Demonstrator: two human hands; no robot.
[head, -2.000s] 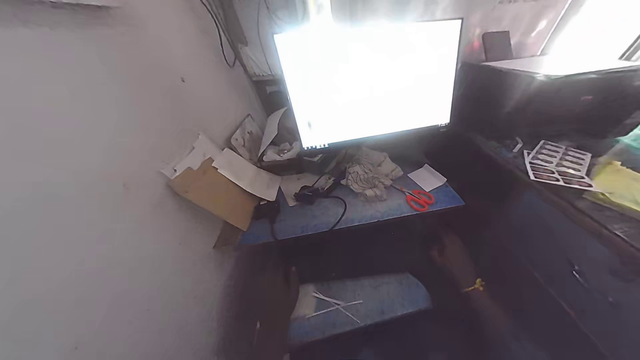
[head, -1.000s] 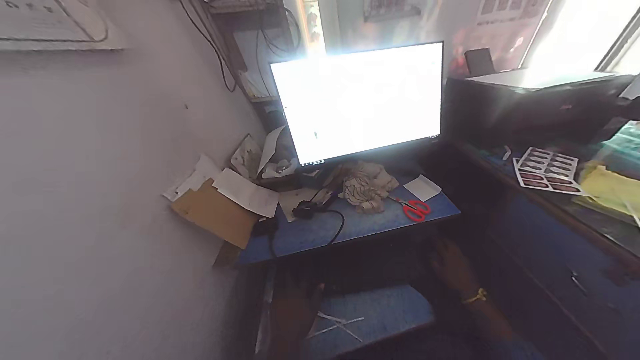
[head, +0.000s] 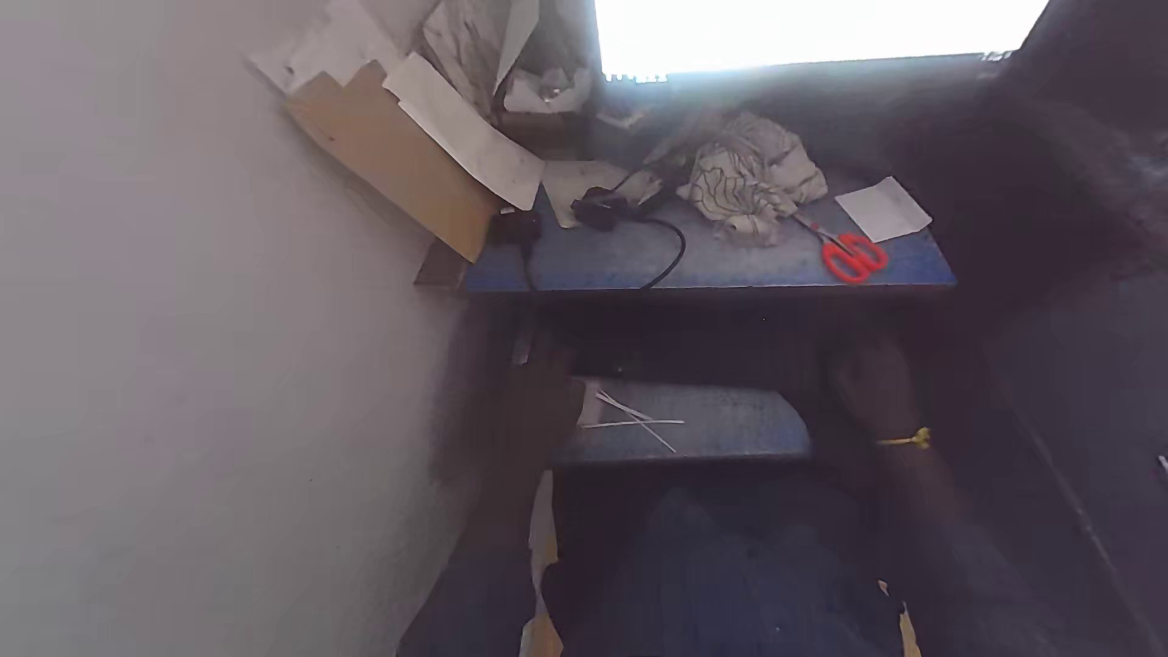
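My left hand [head: 543, 388] is a dark, blurred shape at the left end of a lower blue shelf [head: 730, 424]. Thin white sticks [head: 639, 420] lie crossed on that shelf, just right of the hand. My right hand [head: 871, 383], with a yellow band at the wrist, is beyond the shelf's right end. Between the hands is a dark area under the blue desktop, where details are hidden. Red-handled scissors [head: 853, 257] lie on the desktop above my right hand, their blades partly beside a crumpled patterned cloth [head: 753, 173]. Neither hand's fingers show clearly.
A lit monitor [head: 812, 32] stands at the back. Black cables [head: 680, 255] run over the blue desktop [head: 584, 265]. A white paper [head: 883, 210] lies near its right edge. Cardboard [head: 392, 155] and papers lean against the wall [head: 228, 365] on the left.
The view has tilted down, so the black machine and the sheet of small pictures on the right are out of view. The scissors and cloth remain on the desktop.
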